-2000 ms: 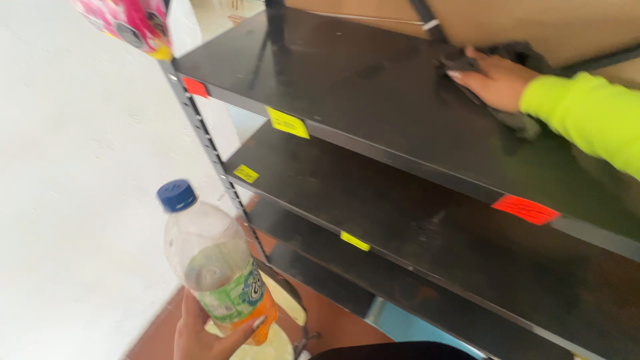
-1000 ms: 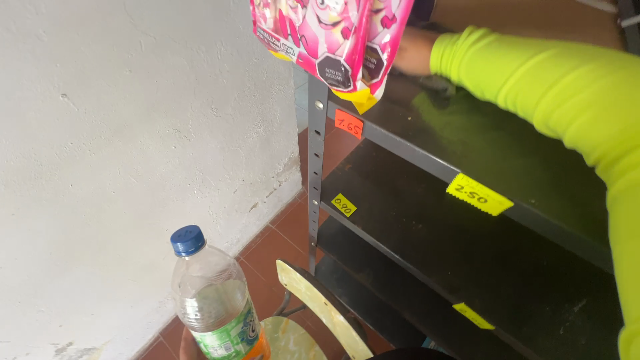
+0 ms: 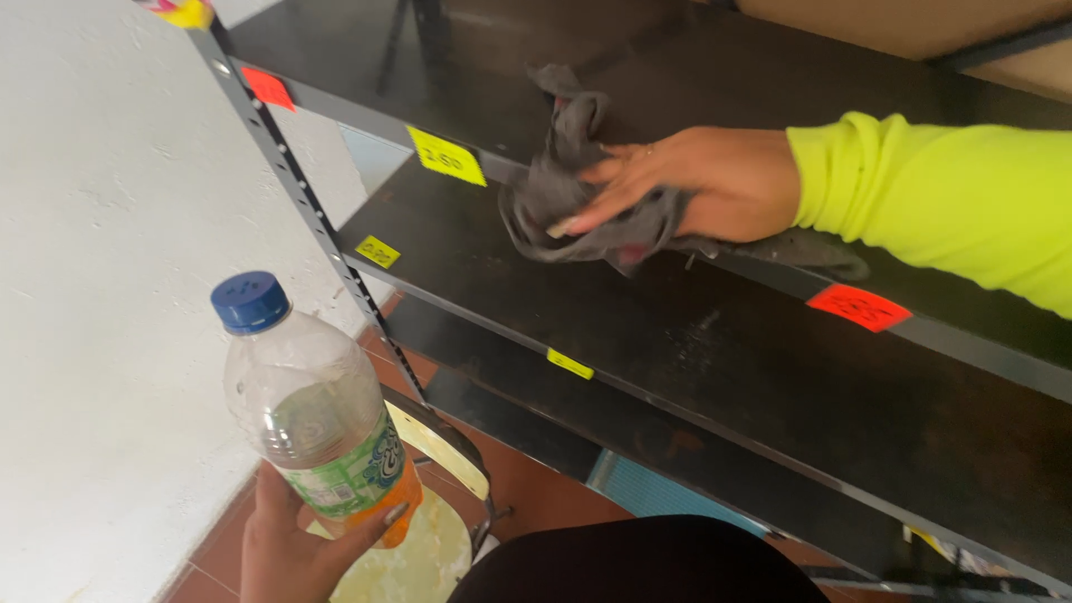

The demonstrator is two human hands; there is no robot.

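Observation:
My left hand is closed around the lower part of a clear plastic bottle with a blue cap and a green and orange label, held upright with a slight tilt. My right hand, in a bright yellow-green sleeve, grips a crumpled dark gray cloth at the front edge of the black upper shelf. Part of the cloth hangs over that edge, above the second shelf. The hand and cloth are slightly blurred.
A yellow price tag and a red tag are on the upper shelf's edge. The perforated metal post stands near a white wall. Below is a chair on red floor tiles.
Since a second ago my right hand, then mostly hidden behind a pink package, has come into view with the cloth at the shelf's front edge. The view has shifted. The bottle remains in my left hand.

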